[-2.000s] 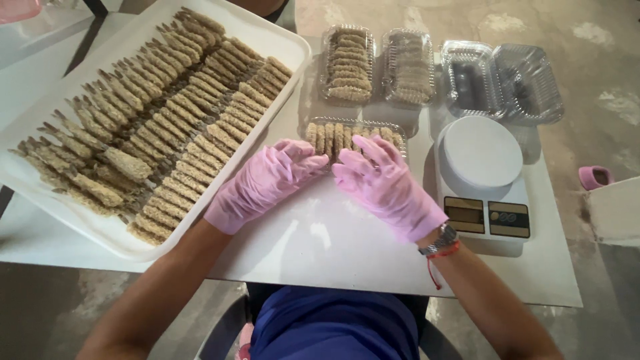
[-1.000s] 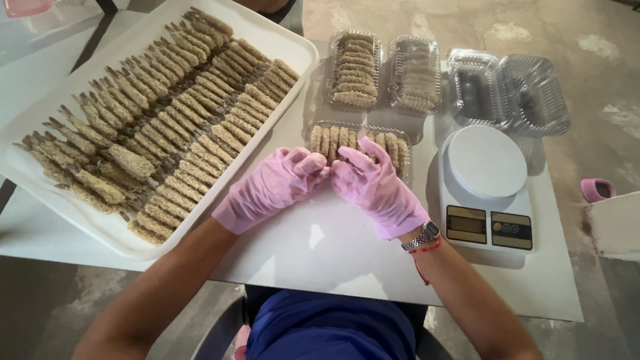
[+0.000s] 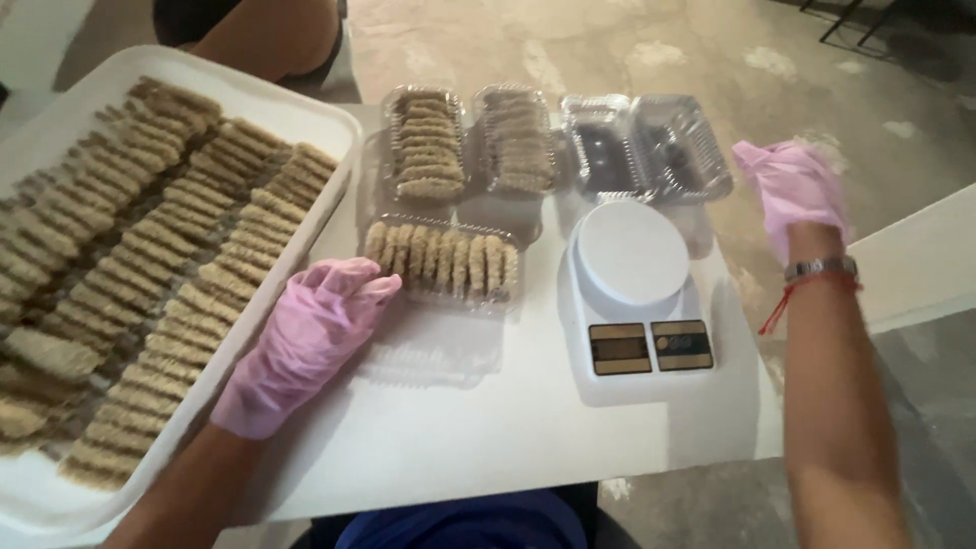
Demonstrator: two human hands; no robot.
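A clear plastic clamshell container [image 3: 444, 263] holds a row of crumb-coated pieces of food. At its left end rests my left hand [image 3: 324, 328] in a pink glove, fingers curled near the rim; whether it grips the rim is unclear. Beyond the table's right edge, my gloved right hand [image 3: 793, 187] hangs over the floor side, fingers bunched, and its fingertips are not clear. The large white tray [image 3: 263, 309] at left carries long rows of the same coated pieces, some with tails showing. A white digital kitchen scale [image 3: 633, 259] stands right of the container with nothing on its round platform.
Two filled clear containers [image 3: 425, 145] [image 3: 518, 141] lie along the far side of the table [image 3: 473, 435]. Beside them is an open, unfilled clear clamshell [image 3: 602, 149]. A person's bare leg [image 3: 267, 38] shows beyond the tray. A white surface [image 3: 915, 259] stands at right.
My right hand has left the near container and moved far right, past the scale. My left hand has stayed beside the container's left end. The view has shifted.
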